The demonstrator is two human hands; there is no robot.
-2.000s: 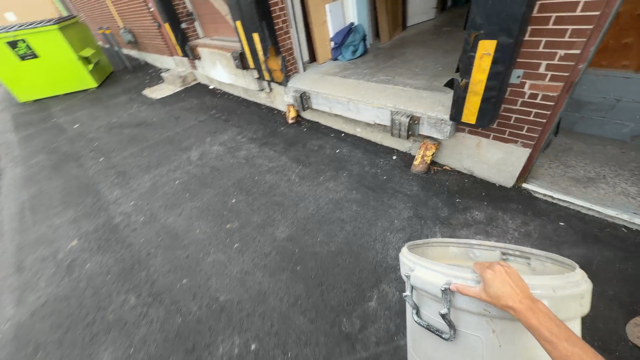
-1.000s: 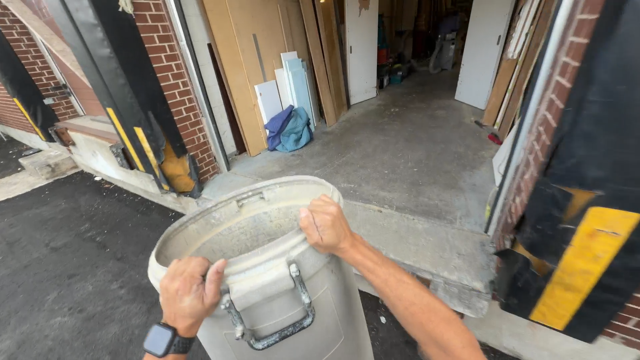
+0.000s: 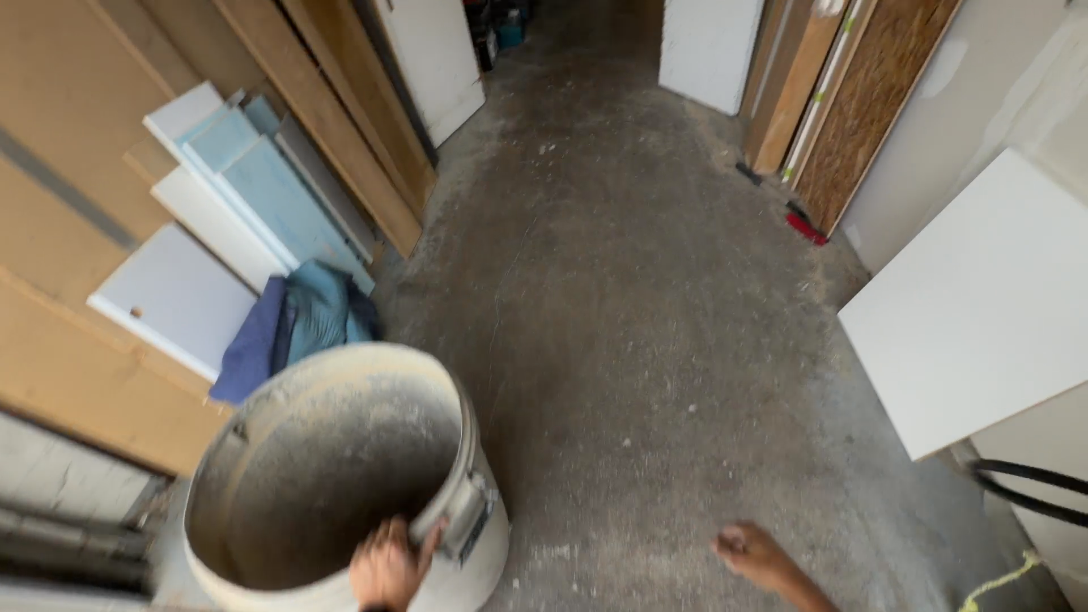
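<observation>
A large off-white plastic barrel (image 3: 476,544), dusty inside with a dark bottom, stands at the lower left on the concrete floor. My left hand (image 3: 391,561) grips its near rim, close to the side handle (image 3: 478,520); a dark band shows at the wrist. To the right of the barrel, my right hand (image 3: 748,552) hangs over the floor with its fingers curled and holds nothing that I can see. Blue and purple cloths (image 3: 319,314) lie in a heap just beyond the barrel's far rim.
White and light-blue boards (image 3: 255,187) lean at the left against tall wooden panels (image 3: 76,170). A white panel (image 3: 977,314) leans at the right, above a black hose (image 3: 1028,489). A red brush (image 3: 805,229) lies by the OSB sheet (image 3: 884,102). Concrete floor (image 3: 620,297) runs between two white doors.
My right hand has let go of the barrel's rim and is now apart from it; my left hand is still on the rim. The view has moved in past the loading dock edge, with the barrel now at the left.
</observation>
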